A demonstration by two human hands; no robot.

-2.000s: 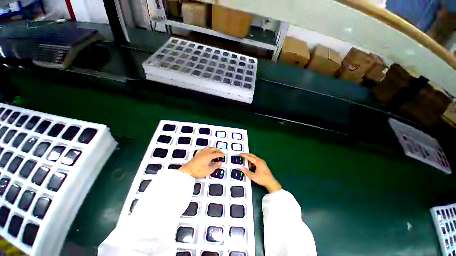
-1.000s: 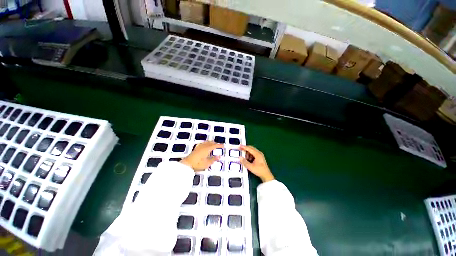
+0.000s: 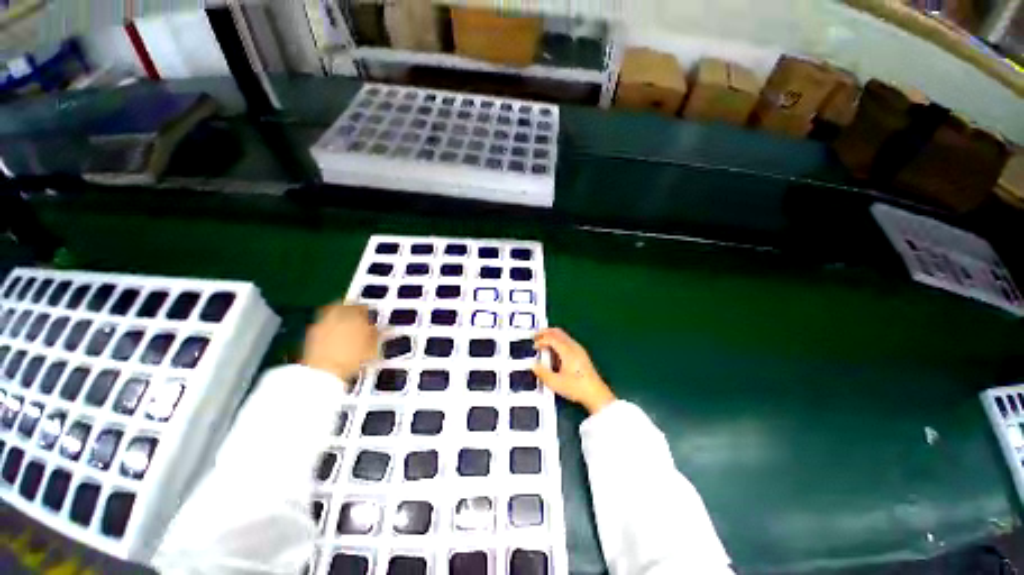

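Observation:
A white foam tray with rows of black square watch bodies lies flat in front of me. In its third and fourth rows from the back, on the right, several lit watch screens show white or bluish outlines. My left hand is blurred over the tray's left edge; whether it touches a watch body cannot be told. My right hand is at the tray's right edge, its fingertips at a black watch body that sits in its pocket. Both hands are bare, with white sleeves.
A thick stack of filled foam trays stands at left, another at the back. A grey bench scale is back left. A white sheet with dark pieces and part of a tray lie at right. Cardboard boxes sit behind.
My left hand has moved left, away from the lit screens, to the tray's left edge. My right hand stays by the right edge. The lit outlines now show in pockets behind my right hand.

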